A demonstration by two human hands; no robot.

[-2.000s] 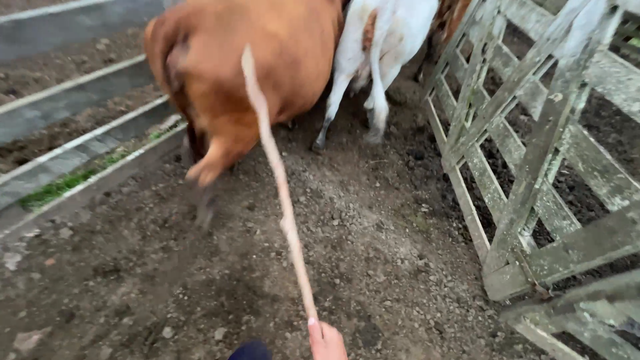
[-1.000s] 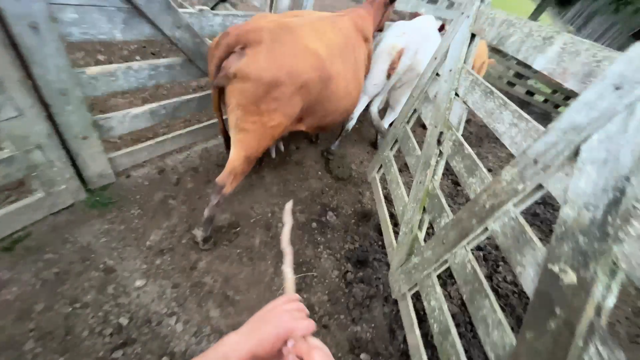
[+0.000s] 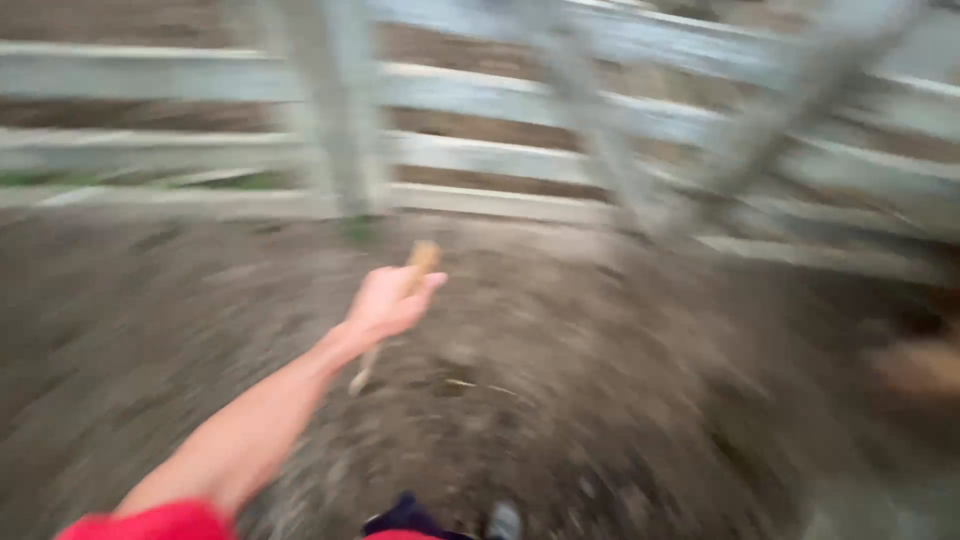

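My left hand [image 3: 394, 300] reaches forward from the lower left on an outstretched, bare forearm with a red sleeve. It is closed around a pale wooden stick [image 3: 425, 256]. One blunt end of the stick shows just above the fingers, and a thinner part shows below the wrist, over the dirt. My right hand is out of view. Motion blurs the whole picture.
A weathered board fence [image 3: 487, 157] with posts and slanted braces crosses the top. Bare dirt ground [image 3: 555, 322] lies below it. At the right edge is a blurred brown shape [image 3: 922, 367], perhaps part of a cow. My shoe [image 3: 504, 520] shows at the bottom.
The view has swung strongly to the fence. The brown and white cattle and the open-slatted gate seen earlier have mostly left it. Two hands were together at the stick one second ago; now only my left shows.
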